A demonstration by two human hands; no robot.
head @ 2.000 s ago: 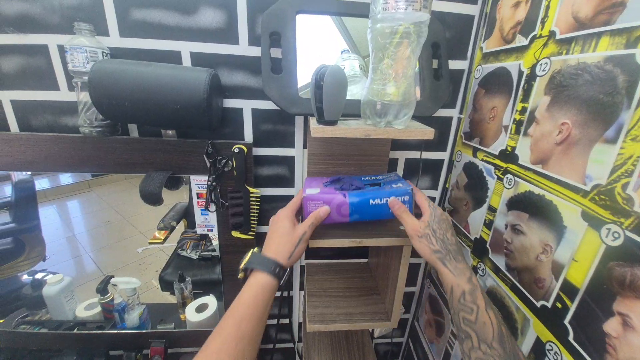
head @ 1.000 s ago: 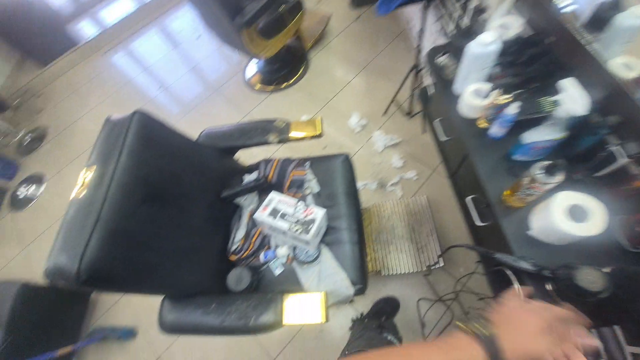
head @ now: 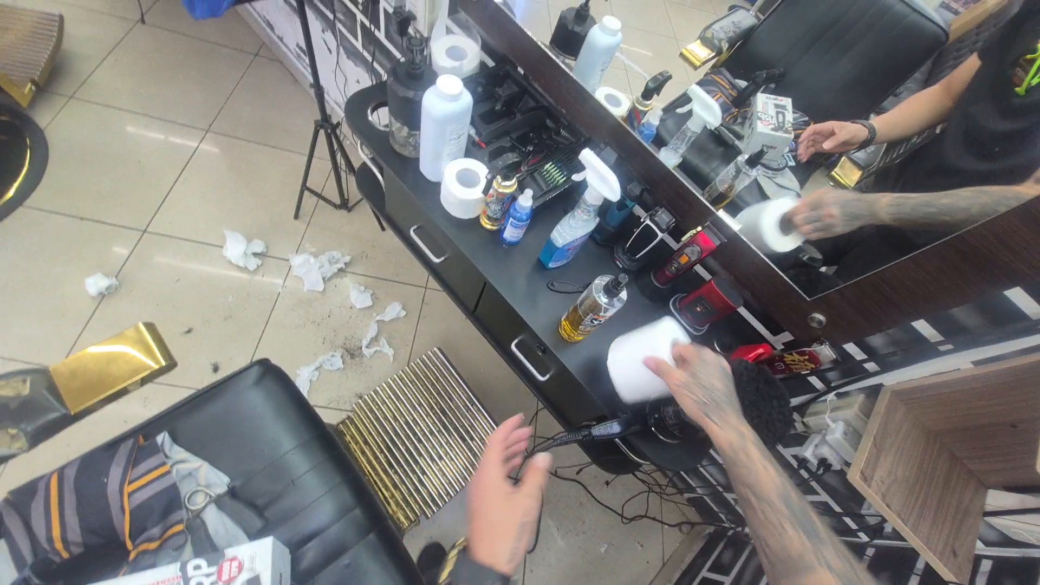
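My right hand [head: 700, 382], on a tattooed forearm, grips a white paper roll [head: 642, 359] at the near end of the black counter [head: 520, 296]. My left hand [head: 512, 496] is raised with fingers apart and holds nothing, close to a black cable [head: 581, 435] at the counter's end. Beyond the roll stand a bottle of amber liquid [head: 593, 309], a spray bottle with blue liquid [head: 578, 215], a small blue bottle [head: 517, 218], a second paper roll [head: 465, 188] and a tall white bottle [head: 445, 128]. Red hair clippers [head: 684, 258] lie along the mirror side.
A black barber chair [head: 301, 479] with a striped cloth [head: 106, 504] and a white box [head: 244, 565] is at the lower left, its ribbed footrest [head: 418, 439] by the drawers. Crumpled tissues [head: 318, 268] litter the tiled floor. A wooden shelf [head: 951, 455] juts out at right; a tripod [head: 325, 138] stands behind.
The view has swung from the wall shelves, past the chair, to the counter. Two seconds ago both hands held a purple and blue package at the shelf; now my right hand grips a paper roll.
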